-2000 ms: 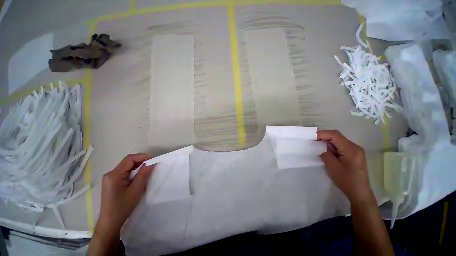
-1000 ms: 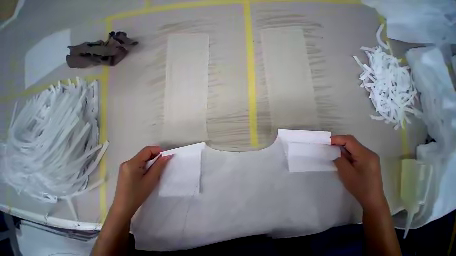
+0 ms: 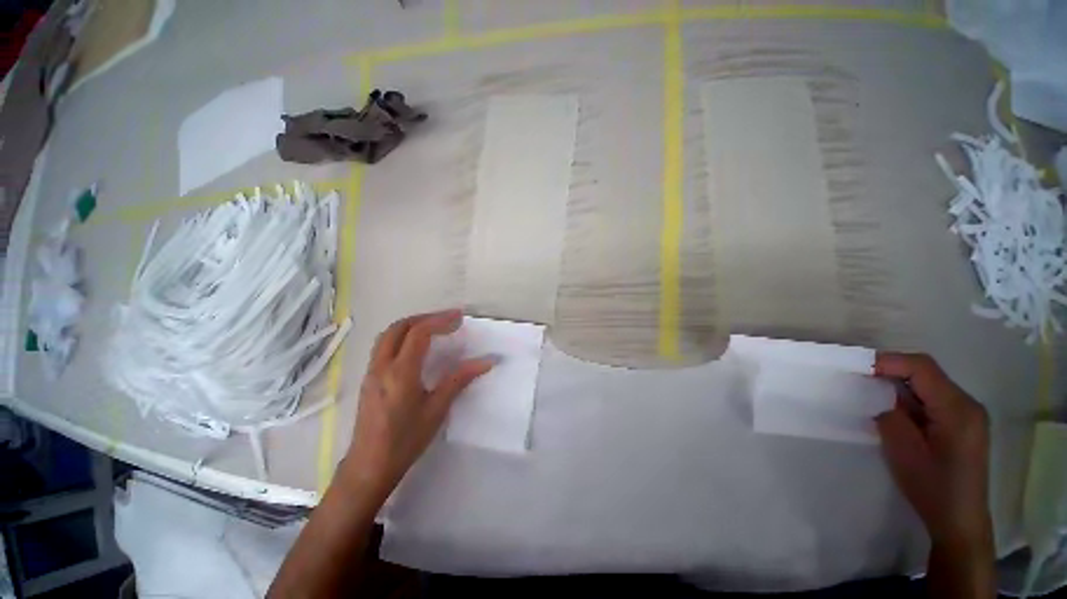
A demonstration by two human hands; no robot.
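Observation:
A thin white bag panel [image 3: 644, 480] lies flat before me at the table's front edge, with a curved gap at its top. Its left handle tab [image 3: 501, 392] is folded down and shows as a white rectangle; its right handle tab [image 3: 819, 392] is folded down too. My left hand [image 3: 415, 386] is at the left tab's outer edge, thumb on top of the tab and fingers spread near its upper corner. My right hand [image 3: 936, 410] pinches the outer upper edge of the right tab between thumb and fingers.
Long white strips [image 3: 240, 310] lie in a bundle at left, a dark crumpled rag [image 3: 351, 129] and a white sheet [image 3: 231, 131] behind. Short strips [image 3: 1012, 234] are heaped at right, a pale yellow glue bottle [image 3: 1045, 491] below. Crumpled plastic with green bits [image 3: 56, 287] lies far left.
The view has turned left, so things appear further right. My left hand has loosened its pinch and opened, with its thumb now over the tab. My right hand keeps its pinch.

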